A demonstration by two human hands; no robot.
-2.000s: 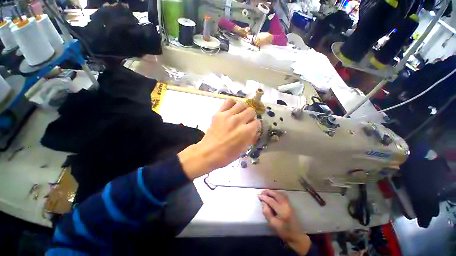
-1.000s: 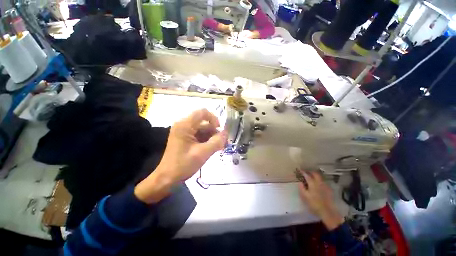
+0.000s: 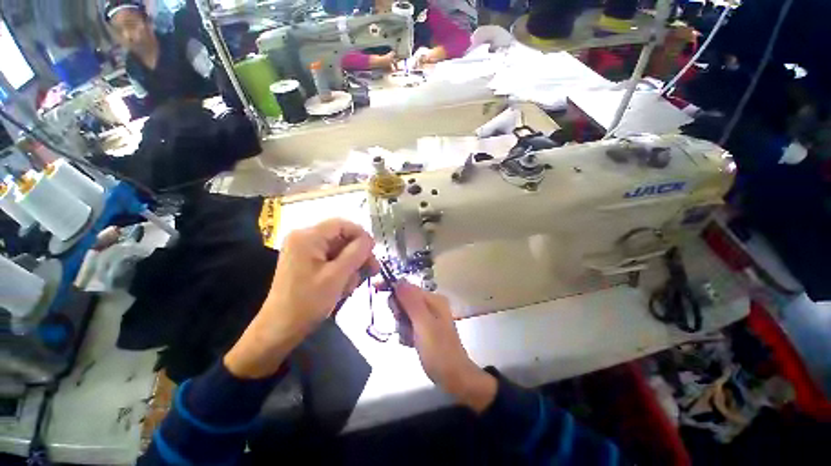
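My left hand [image 3: 314,273] is raised just left of the sewing machine's needle area, thumb and fingertips pinched together; whether a thread is between them is too small to tell. My right hand [image 3: 436,339] holds the dark thread snips [image 3: 398,314], blades pointing up beside the left fingertips, in front of the machine head. The cream sewing machine [image 3: 538,218] has blue JACK lettering. A heap of black cloth [image 3: 205,273] lies left of my left hand. A smoother dark panel [image 3: 335,378] lies below my left forearm at the table's front edge.
Black-handled scissors [image 3: 676,296] lie at the table's right end. A red bin of offcuts [image 3: 720,387] stands below right. White thread cones [image 3: 55,205] stand at left. Yellow tape [image 3: 269,221] is behind the cloth. One person sits at the back left; another's hands work at a machine behind.
My right hand has picked up the snips from the machine bed and moved left to the needle area. My left hand has shifted slightly left and its fingertips have closed. The view has turned left.
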